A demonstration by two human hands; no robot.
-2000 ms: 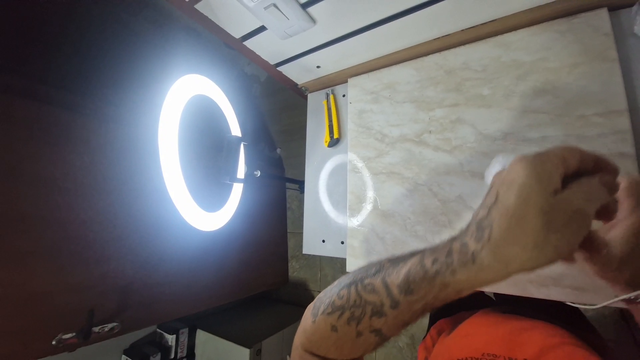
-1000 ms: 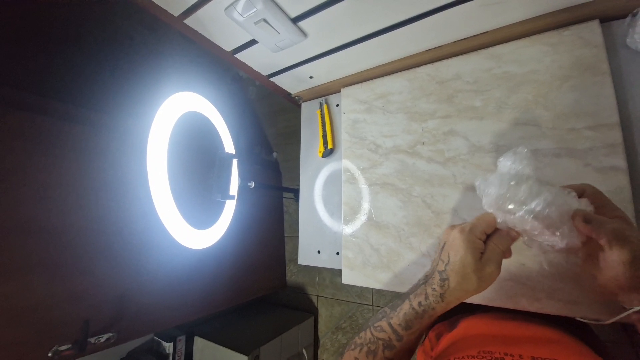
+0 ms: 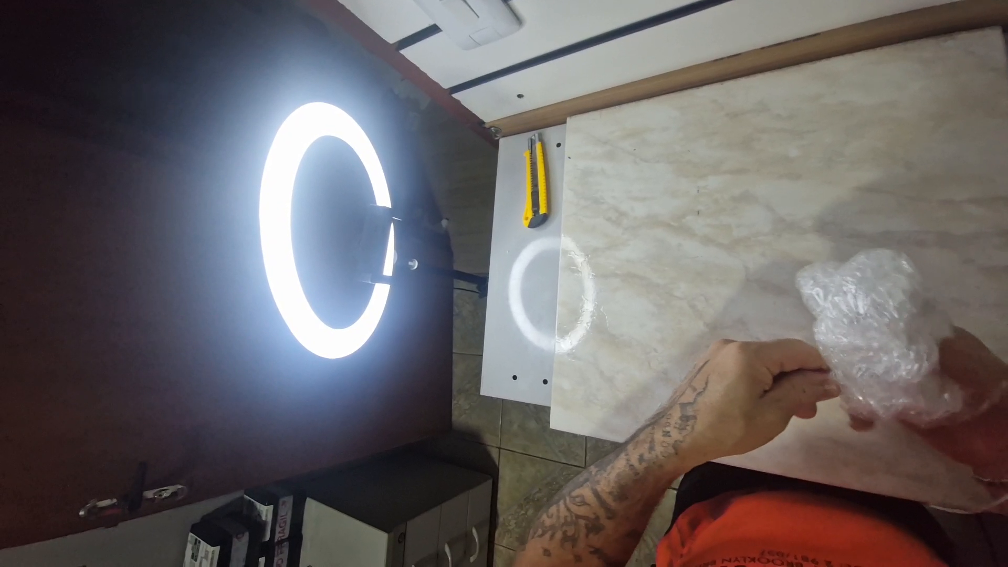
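Note:
A bundle of clear bubble wrap [image 3: 882, 339] is held above the right part of the marble-patterned tabletop [image 3: 709, 197]. The fingertips of my left hand [image 3: 756, 394] pinch its left edge, and that forearm bears tattoos. Behind the plastic at the right edge, my right hand [image 3: 965, 378] grips the bundle and is partly covered by it. What lies inside the wrap cannot be told. A yellow utility knife [image 3: 536, 181] rests on the grey panel [image 3: 504, 346] at the tabletop's left side, away from both hands.
A lit ring light [image 3: 276, 228] stands left of the table, its reflection crossing panel and tabletop. Below it are a cabinet with handles [image 3: 425, 512] and dark boxes [image 3: 268, 524]. A white slatted wall [image 3: 591, 55] with a white fixture [image 3: 472, 20] runs behind the table.
The bubble wrap, mostly hidden behind my hands two seconds ago, now shows plainly between them. My right hand has become more covered by the plastic since one second ago.

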